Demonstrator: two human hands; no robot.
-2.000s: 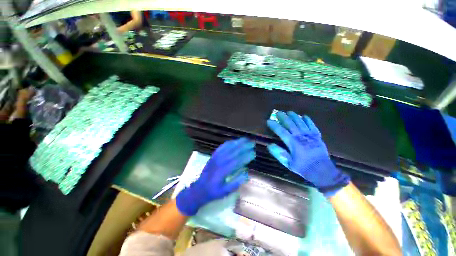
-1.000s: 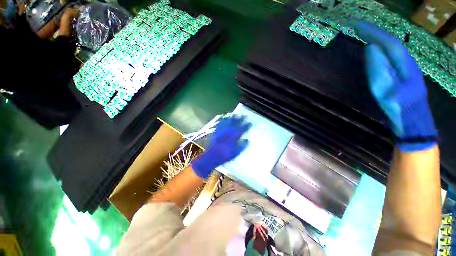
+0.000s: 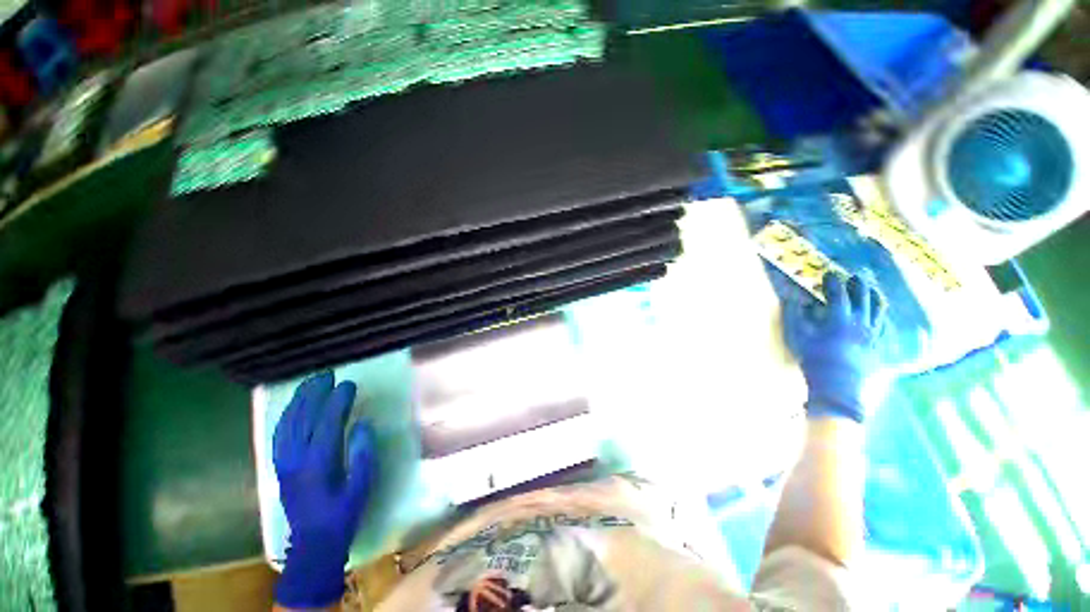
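My right hand (image 3: 834, 341), in a blue glove, is at the right with its fingertips at the near end of a circuit board panel (image 3: 794, 259) with yellow blocks; whether the fingers grip it I cannot tell. My left hand (image 3: 320, 478), gloved, rests palm down with fingers apart on the pale work sheet (image 3: 389, 401), holding nothing visible. The dark-grey and white work block (image 3: 508, 389) lies between my hands. Separated green boards (image 3: 395, 54) lie in rows on the black foam sheets (image 3: 418, 179), with a small group (image 3: 224, 164) at their near left.
A white fan (image 3: 1010, 167) stands at the upper right, beside a blue plastic bin (image 3: 879, 60). More yellow-block panels (image 3: 914, 245) lie at the right. A second foam stack (image 3: 90, 454) with green boards is at the left edge. A cardboard box edge (image 3: 203, 588) shows at the lower left.
The view has swung to the right. My right hand has moved from above the foam stack to the panels at the right. My left hand has moved onto the pale sheet.
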